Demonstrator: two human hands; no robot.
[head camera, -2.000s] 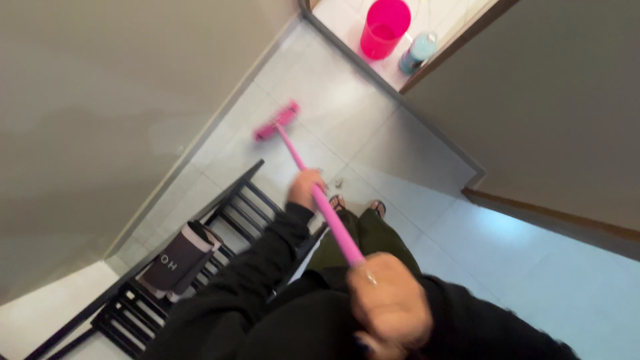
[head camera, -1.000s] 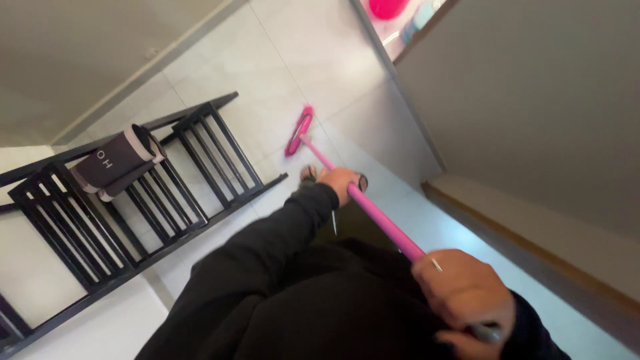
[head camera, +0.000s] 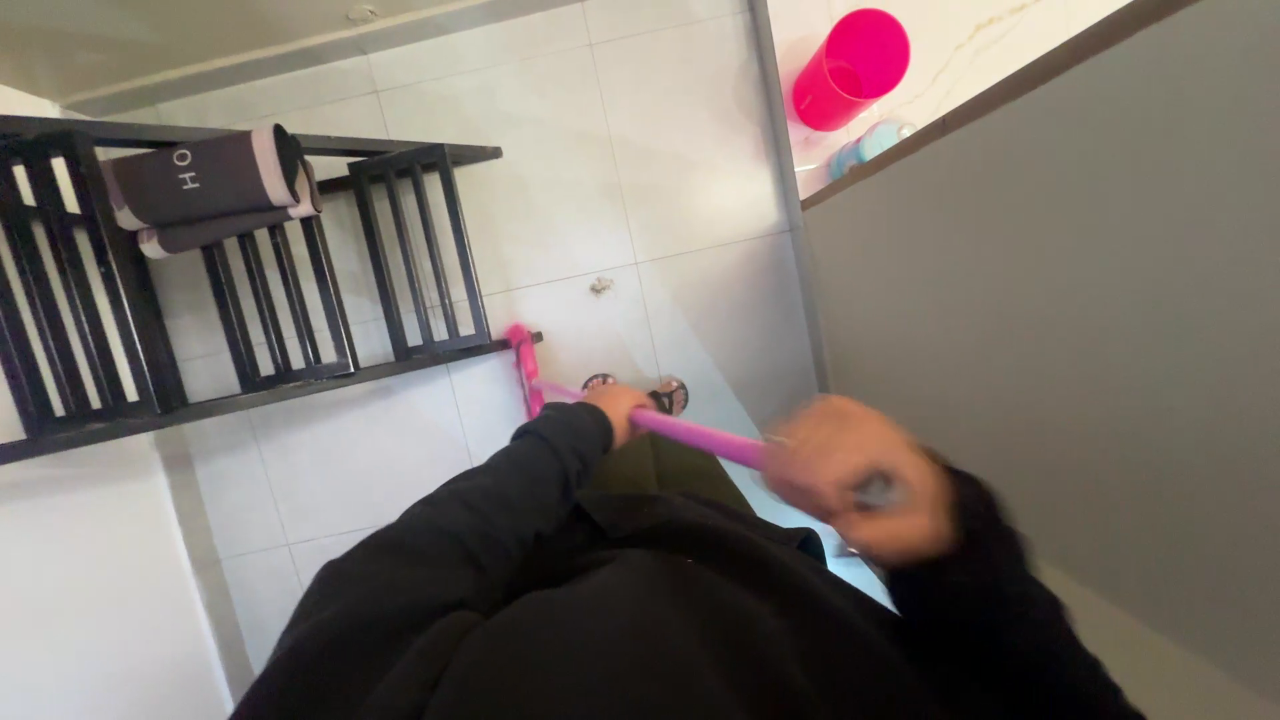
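Note:
A pink broom runs from upper-end grip to floor, its handle (head camera: 700, 437) slanting down and to the left. My left hand (head camera: 618, 408) is closed around the lower part of that handle. Near the handle's top end, my right hand (head camera: 862, 480) grips it, blurred by motion. The broom's pink head (head camera: 527, 370) is at the floor, beside the end of a black slatted rack; my left sleeve hides part of the handle near it. A small clump of debris (head camera: 601, 286) lies on the tiles, apart from the broom head.
The black slatted rack (head camera: 270, 390) stands at left with folded dark mats or cloths (head camera: 215, 185) on it. A pink bucket (head camera: 852, 70) and a light-blue container (head camera: 870, 148) are beyond a threshold at upper right. A grey panel (head camera: 1040, 300) borders the right; my sandalled feet are below.
The broom head has moved from the open floor beyond the rack to beside the rack's end, nearer my feet. Both hands have kept hold of the handle. The view has shifted.

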